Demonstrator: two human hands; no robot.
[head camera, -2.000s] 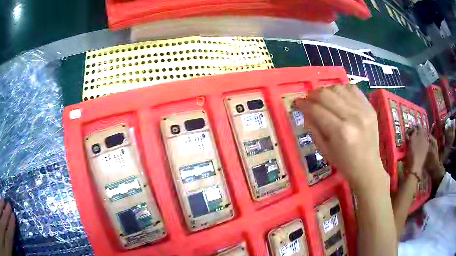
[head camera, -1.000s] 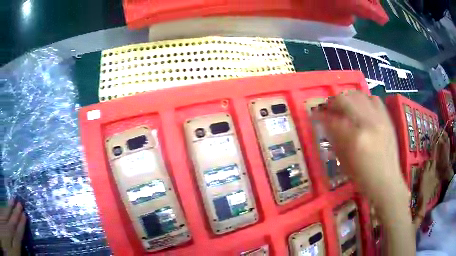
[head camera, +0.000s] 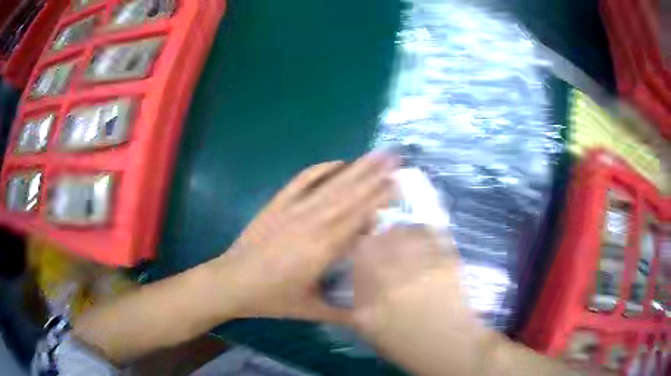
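Observation:
The clear plastic film (head camera: 471, 95) lies over a dark lens sheet (head camera: 478, 220) in front of me, glaring and blurred. My left hand (head camera: 316, 220) lies flat at the sheet's near left edge, fingers extended. My right hand (head camera: 412, 272) is beside it on the sheet, strongly blurred; its fingertips are hidden and I cannot tell whether it holds anything. The red foam tray (head camera: 559, 264) with gold phone housings (head camera: 613, 220) stands to the right, cut off by the picture's edge.
Another red foam tray (head camera: 147, 147) with phone housings stands at the left on the green bench (head camera: 294, 81). A yellow sheet (head camera: 611, 139) lies beyond the right tray. More red foam (head camera: 640, 44) is at the top right. Something yellow (head camera: 70, 279) shows at the lower left.
The view has swung left to the plastic film. My right hand has left the phone housings and is now over the film. My left hand is now fully in view beside it.

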